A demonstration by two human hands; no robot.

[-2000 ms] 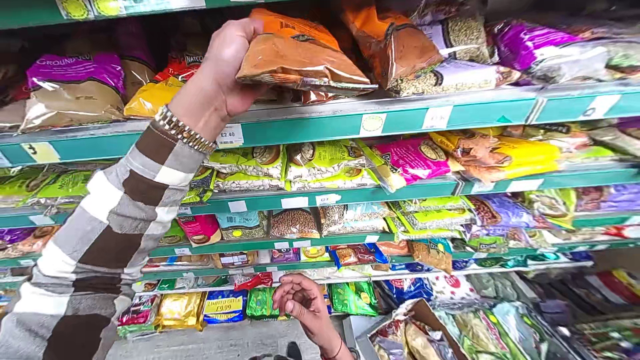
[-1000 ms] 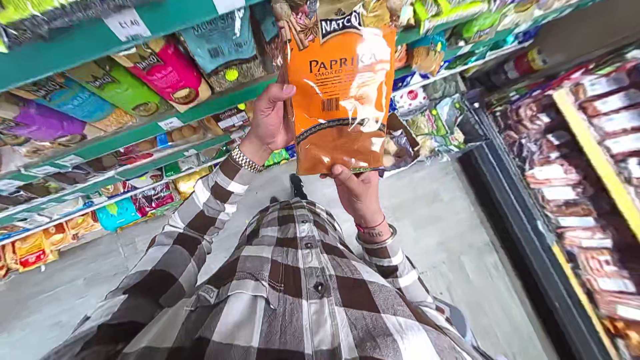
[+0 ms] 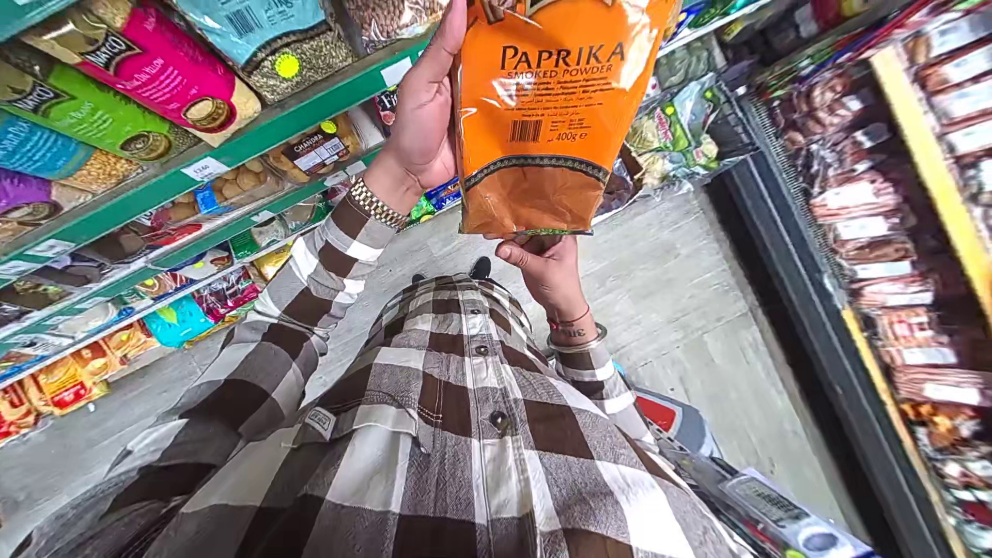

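An orange plastic bag of smoked paprika powder (image 3: 542,116) is held upright at the top centre, its printed side facing me. My left hand (image 3: 426,116), with a gold watch (image 3: 377,203) at the wrist, grips the bag's left edge; some fingers are hidden behind it. Under the bottom edge is my right hand (image 3: 542,267), its thumb at the bag and its other fingers partly hidden. Whether it grips or only supports the bag, I cannot tell. The bag's top is cut off by the view.
Green-edged shelves (image 3: 256,159) with packets of pulses run along the left. On the right is a dark-sided display case (image 3: 806,310) with wrapped meat packs (image 3: 860,198). Grey floor (image 3: 666,287) lies between. A device with a small screen (image 3: 763,496) stands at the lower right.
The bag two seconds ago was in my left hand at the upper shelf; now it is in front of me, with my right hand at its bottom. The view has swung down.
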